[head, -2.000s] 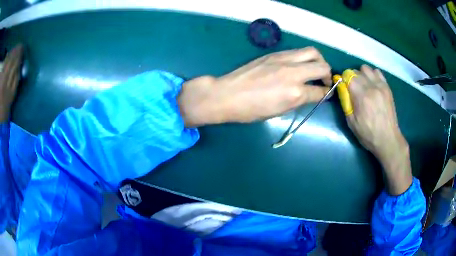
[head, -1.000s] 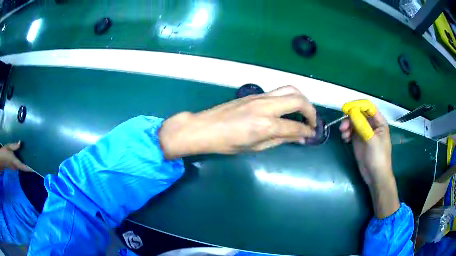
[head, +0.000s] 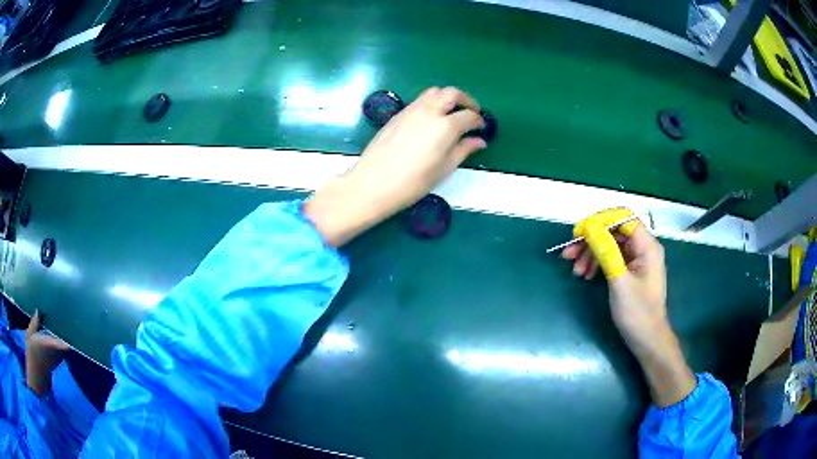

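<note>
My left hand (head: 408,161) reaches over the white rail onto the green belt. Its fingertips are at a black ring part (head: 486,126), partly hidden by the fingers. Another black ring part (head: 383,107) lies on the belt just left of the hand. A third ring part (head: 429,217) lies on the dark-green bench against the rail, below my left wrist. My right hand (head: 632,260), with yellow finger cots on thumb and index finger, holds a thin applicator (head: 566,244) above the bench at right, its thin end pointing left.
The white rail (head: 528,199) divides bench and belt. More black rings lie on the belt at left and right and at the bench's left end. A metal bracket (head: 717,211) stands at right, beside a cardboard box (head: 778,336). Black trays (head: 161,27) lie at upper left. Another person's hand (head: 43,351) is at lower left.
My left hand has moved from the bench, where it held a ring beside the applicator, up over the belt. My right hand keeps the applicator, now apart from the left. The view has shifted to show more belt.
</note>
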